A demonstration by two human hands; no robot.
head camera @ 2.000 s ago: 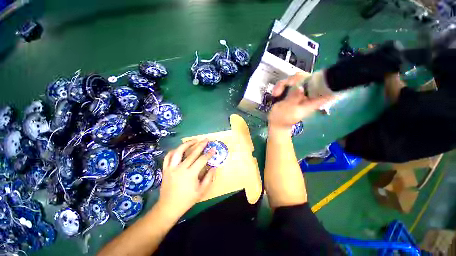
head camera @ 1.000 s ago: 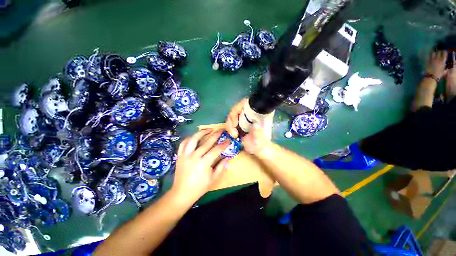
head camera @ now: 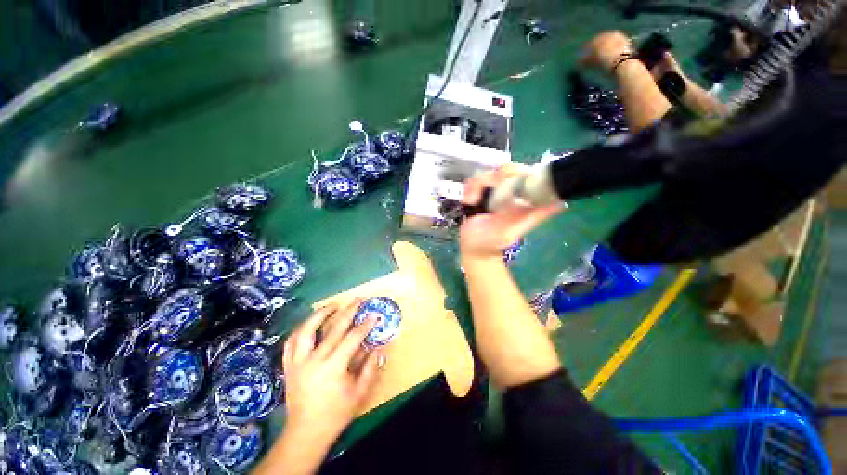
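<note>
A round assembly with a blue patterned face [head camera: 379,322] lies on the tan work pad [head camera: 416,325]. My left hand [head camera: 327,364] holds it at its left edge with the fingertips. My right hand [head camera: 506,215] grips the pale nose of the black electric screwdriver [head camera: 608,173], which is tilted almost flat with its tip pointing left. The tip is at the open front of the white-grey screw feeder [head camera: 435,176]; the bit and any screw on it are too blurred to tell.
A large pile of assemblies [head camera: 176,371] covers the left bench. Several more [head camera: 369,163] lie left of the feeder. Another person's hand [head camera: 608,46] and arm are at the upper right, near a dark parts bunch [head camera: 594,107]. A blue frame [head camera: 608,278] stands below the bench edge.
The screwdriver and my right hand have moved from over the assembly, up and right to the feeder. My left hand still holds the assembly. The view has shifted.
</note>
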